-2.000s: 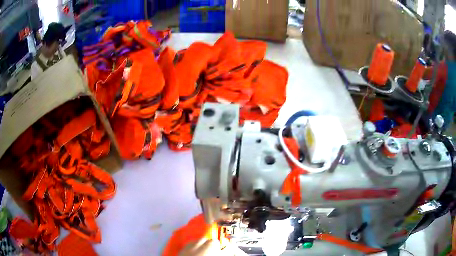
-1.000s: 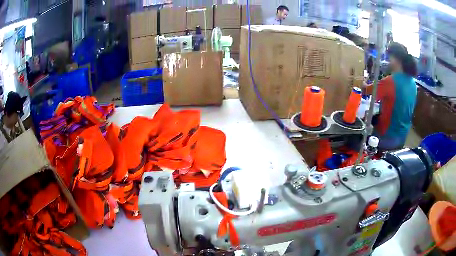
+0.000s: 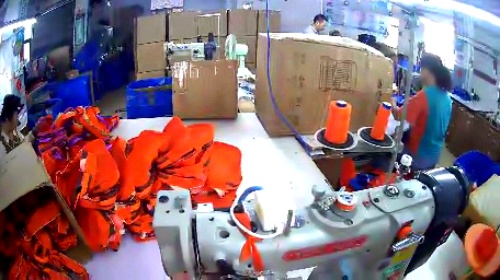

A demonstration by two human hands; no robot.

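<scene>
The grey-white sewing machine head (image 3: 323,240) with a red label lies across the lower middle and right of the view. Its needle area is cut off by the bottom edge. A white box (image 3: 265,209) with a curved white cable and an orange strip (image 3: 250,251) sit on the head. A large heap of orange pieces (image 3: 159,158) lies on the white table (image 3: 268,164) behind and left of the machine. An open carton (image 3: 24,169) full of orange loops (image 3: 41,235) stands at the lower left. Neither of my hands is in the picture.
Two orange thread cones (image 3: 337,123) stand on dark holders behind the machine. An orange tape reel (image 3: 482,249) is at the right edge. Large cartons (image 3: 323,82) and a blue bin (image 3: 149,98) are behind the table. People are at the right (image 3: 433,115), far back and left edge.
The view has tilted up and turned right since two seconds ago, so the needle area and an orange piece there have left the picture. It has shifted only slightly in the last second.
</scene>
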